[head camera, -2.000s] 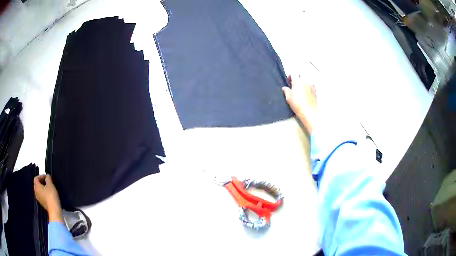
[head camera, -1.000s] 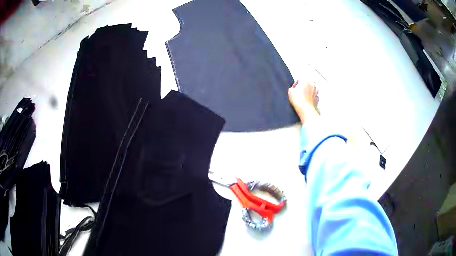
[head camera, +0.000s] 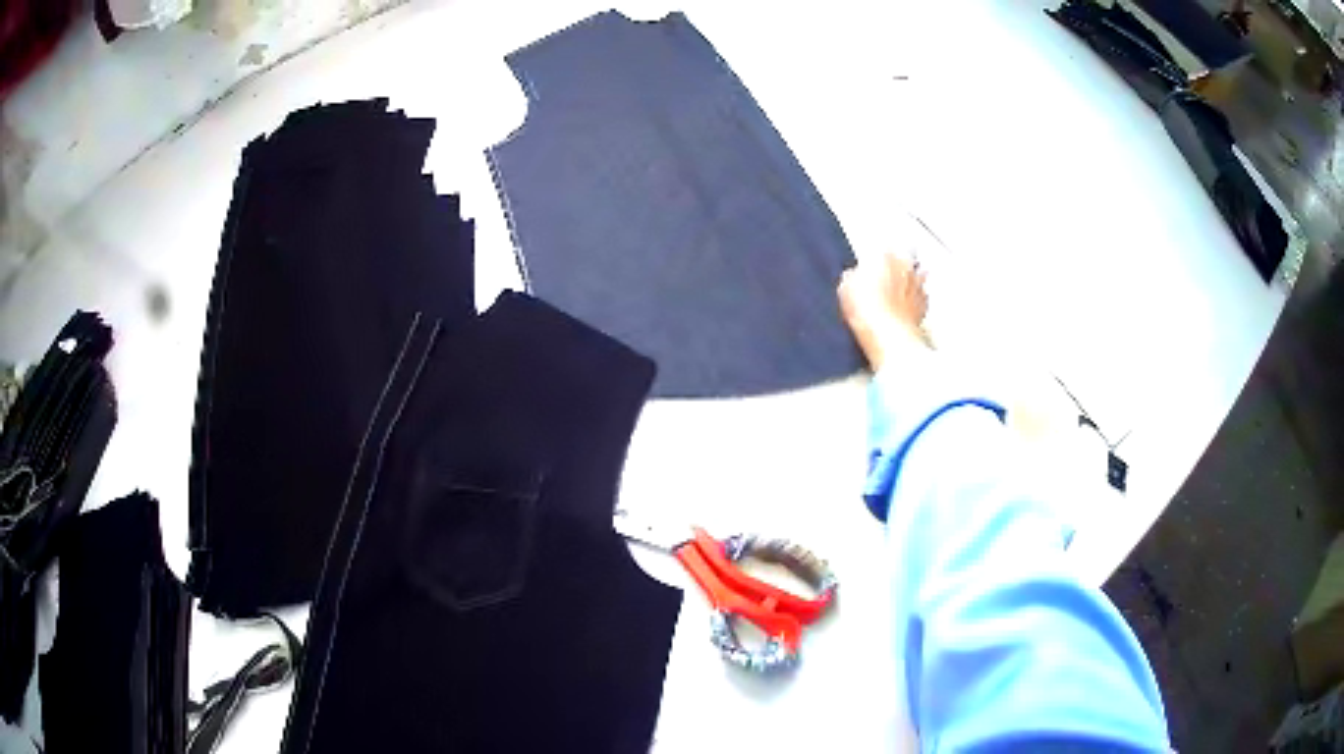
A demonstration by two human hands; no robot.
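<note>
A black front panel (head camera: 487,545) with a stitched patch pocket and a pale-stitched placket lies nearest me, its lower end cut off by the frame edge. It overlaps the stack of front panels (head camera: 332,339). The blue-grey panel (head camera: 678,206) lies flat beyond it. My right hand (head camera: 887,307) rests at the blue-grey panel's lower right edge; whether its fingers grip the cloth is unclear. The tailor's shears (head camera: 755,597) lie on the table, orange handles toward the right, blade tips hidden at the black panel's edge. My left hand is out of the picture.
A placket-edged pile (head camera: 111,633) and a tied bundle (head camera: 56,442) lie at the far left. Looped fabric strips (head camera: 243,685) lie beside them. A small dark offcut (head camera: 1116,470) with threads lies at right. Dark cloth (head camera: 1223,170) hangs along the table's far right edge.
The black pocketed panel has come to lie over the stack's lower right. My left hand has left the picture. My right hand stays at the blue-grey panel's edge.
</note>
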